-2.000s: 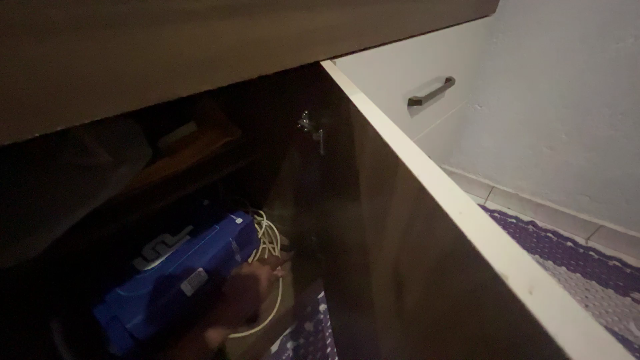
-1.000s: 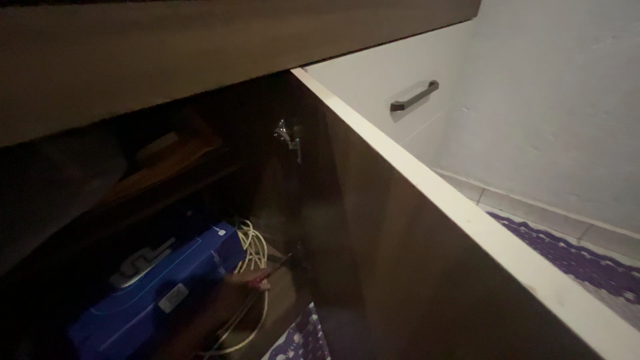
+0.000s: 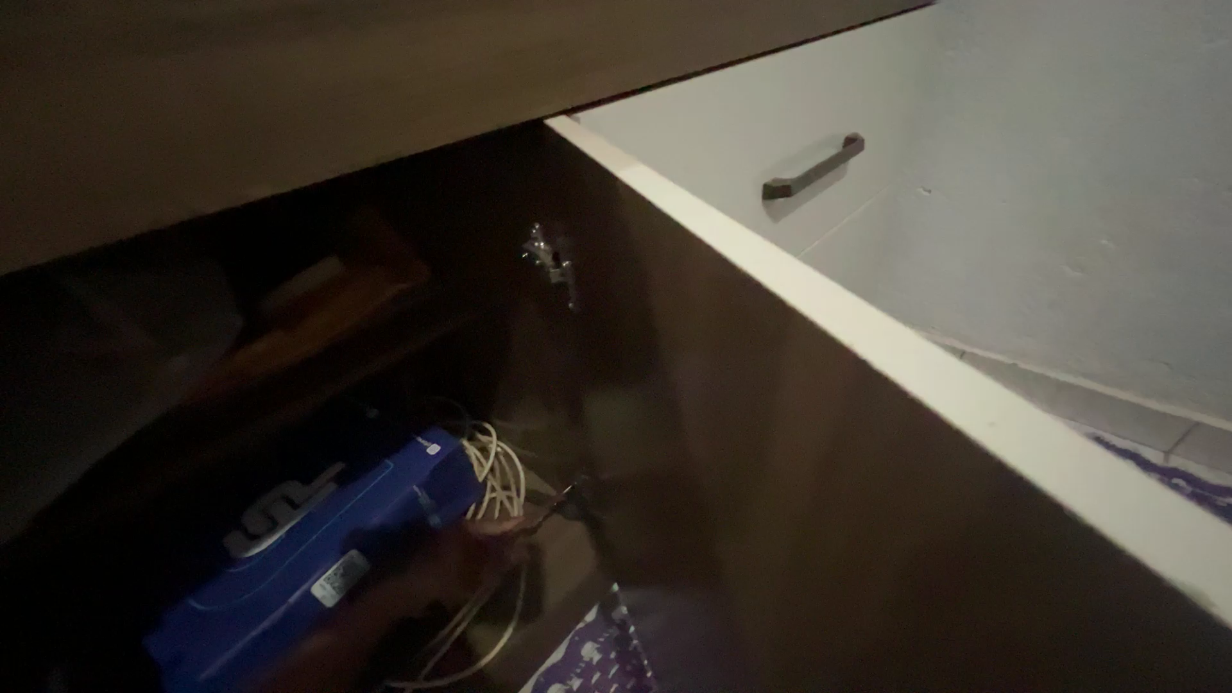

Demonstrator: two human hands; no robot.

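Observation:
One of my hands [image 3: 491, 549], blurred and dim, reaches low inside the dark cabinet, its forearm coming from the bottom left. Its fingers are around a thin dark tool, perhaps a screwdriver, whose far end is at the lower hinge [image 3: 575, 489] of the open door [image 3: 770, 433]. It looks like my right hand, though the dark leaves this uncertain. Behind it lie a blue box [image 3: 318, 558] with a label and a coil of cream cable [image 3: 496, 472]. The upper metal hinge [image 3: 553, 265] shows on the door side. My other hand is out of view.
A dim shelf [image 3: 327, 371] holds an orange-brown item [image 3: 337, 308] and a pale bag-like thing [image 3: 144, 327]. The countertop edge [image 3: 289, 106] runs overhead. A white front with a dark handle [image 3: 813, 168], the wall [image 3: 1078, 173] and a purple-white rug [image 3: 592, 645] are beyond the door.
The blurred hand is nearer the lower hinge than two seconds ago, with a thin tool now visible in it. The view has shifted slightly.

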